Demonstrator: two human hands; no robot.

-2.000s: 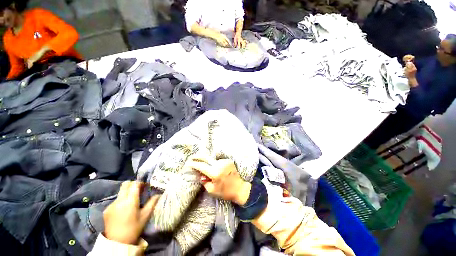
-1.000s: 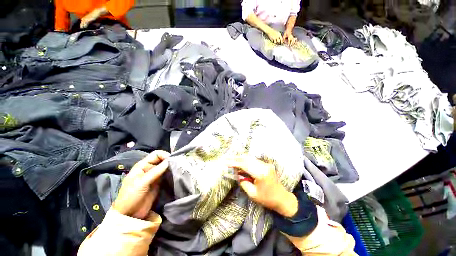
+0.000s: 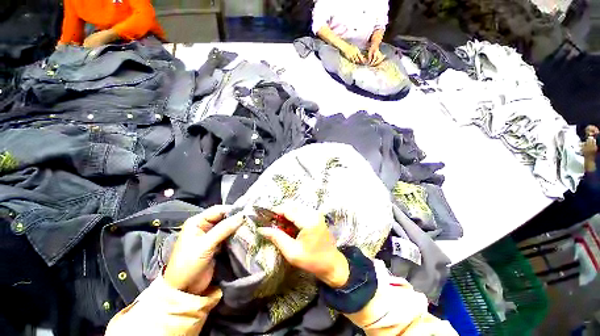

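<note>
A grey denim garment (image 3: 355, 197) with yellow-gold embroidery lies bunched in front of me, its top catching bright light. My left hand (image 3: 200, 248) pinches a folded edge of it between thumb and fingers. My right hand (image 3: 306, 244) holds thread snips (image 3: 283, 225) with red handles, mostly hidden in the palm. The dark blades point left toward the pinched edge, close to my left fingertips. Whether the blades touch the cloth is too blurred to tell. A white label (image 3: 406, 250) shows on grey cloth to the right.
A dark denim pile (image 3: 99, 147) with metal buttons covers the left. A white table (image 3: 490, 197) extends ahead, with a pale garment heap (image 3: 520, 111) at right. A person across handles an embroidered garment (image 3: 362, 72); an orange-sleeved person is at upper left. A green basket (image 3: 529, 289) and blue bin (image 3: 458, 308) are lower right.
My right hand has moved left and down from the embroidery to beside my left hand, and the snips now show more. My left hand has moved slightly right, and the edge there is more folded.
</note>
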